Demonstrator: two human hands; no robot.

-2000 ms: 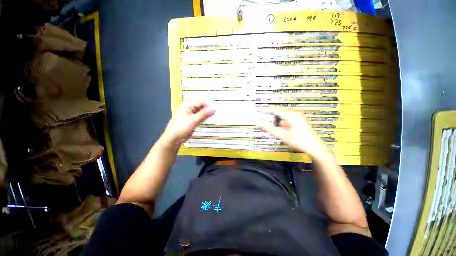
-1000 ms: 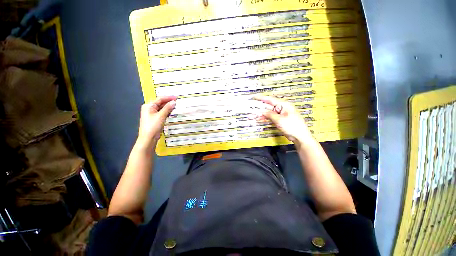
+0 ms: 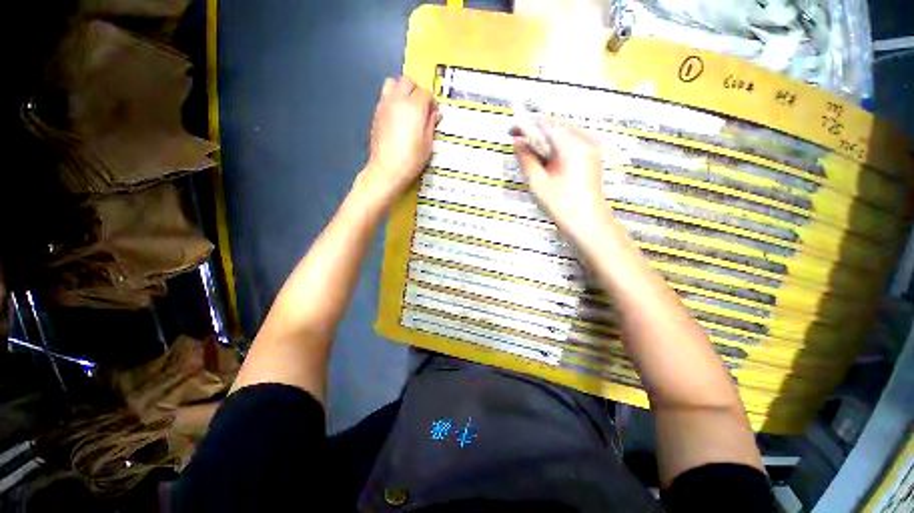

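Note:
The yellow template (image 3: pixel 531 35) lies tilted in front of me, its right side lower than its left. White strips (image 3: pixel 471 255) fill the left part of its parallel slots, and the slots look grey further right. My left hand (image 3: pixel 403 130) is at the template's upper left edge, fingers curled beside the slot ends. My right hand (image 3: pixel 563 170) is over the upper slots with thumb and fingers close together. The strips under its fingertips are washed out, so I cannot tell if either hand pinches a strip.
A clear plastic bag (image 3: pixel 752 35) with pale pieces lies beyond the template's top edge. A metal clip (image 3: pixel 619 38) sits at that edge. Brown cut pieces (image 3: pixel 130 100) hang at left. Part of a second yellow template (image 3: pixel 895 486) shows at lower right, on the pale table.
Both hands have moved from the lower slots to the upper slots, the left one to the template's left edge. The template appears further right and more tilted as the view has shifted.

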